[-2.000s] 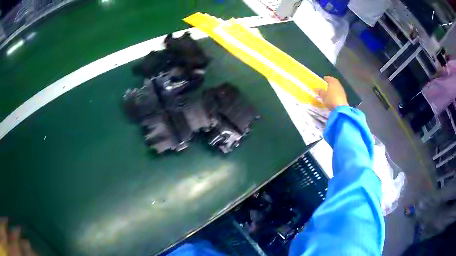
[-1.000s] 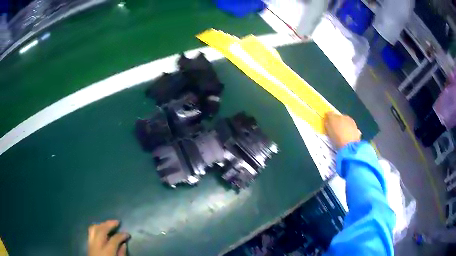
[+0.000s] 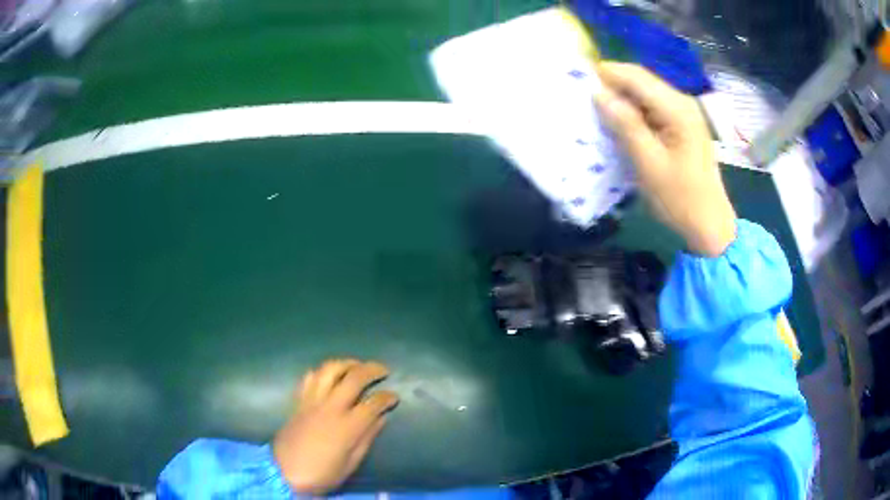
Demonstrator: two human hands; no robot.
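My right hand [image 3: 668, 146] grips a white adhesive tape sheet [image 3: 537, 93] with small blue marks and a yellow edge. The sheet is raised above the bench, bent and blurred. Below it a pile of black plastic parts [image 3: 586, 293] lies on the green surface, partly hidden by the sheet and my right sleeve. My left hand [image 3: 337, 420] is near the front edge of the bench, fingers slightly curled, with nothing visible in it.
A long yellow strip [image 3: 34, 312] lies at the far left of the green bench [image 3: 263, 264]. A white line [image 3: 263, 125] crosses the bench. Clear plastic [image 3: 34, 112] is at the upper left. A blue item [image 3: 649, 44] is beyond my right hand.
My right hand has moved from the yellow sheets at the right edge to above the black parts, with a sheet in it. My left hand is further into view. The view has swung left.
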